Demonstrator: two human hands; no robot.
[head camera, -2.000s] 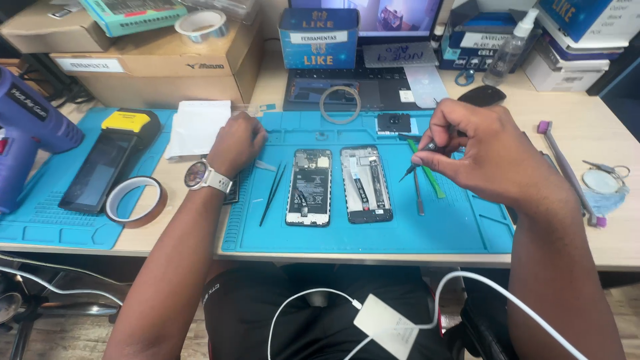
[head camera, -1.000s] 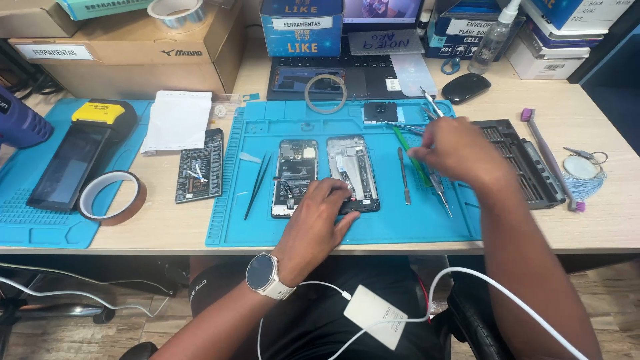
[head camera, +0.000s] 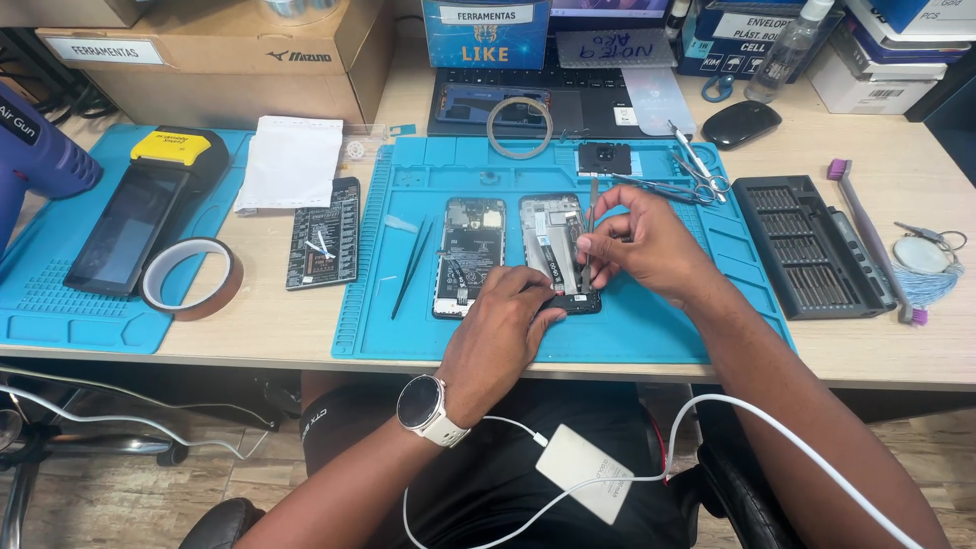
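Two opened smartphones lie side by side on a blue silicone repair mat (head camera: 656, 335). The left phone (head camera: 473, 236) shows a black battery; the right one is a phone frame (head camera: 560, 213) with flex cables in it. My left hand (head camera: 499, 316) rests over the lower ends of both, its fingertips at the lower part of the right frame. My right hand (head camera: 637, 244) holds a thin metal spudger (head camera: 592, 198) upright, its lower end at the frame's right side. Black tweezers (head camera: 412, 267) lie left of the phones. Curved scissors (head camera: 671, 187) and a precision knife (head camera: 698, 162) lie behind my right hand.
A screwdriver bit case (head camera: 804, 252) and a purple-bristled brush (head camera: 873, 229) lie at the right. At the left are a brown tape roll (head camera: 229, 286), a card terminal (head camera: 130, 229) and a purple heat gun (head camera: 38, 152). A laptop (head camera: 568, 88) and boxes stand behind.
My left hand has moved right, from beside the mat's left part onto the phones. My right hand has moved from the tools at the right to the right phone frame, now with the spudger.
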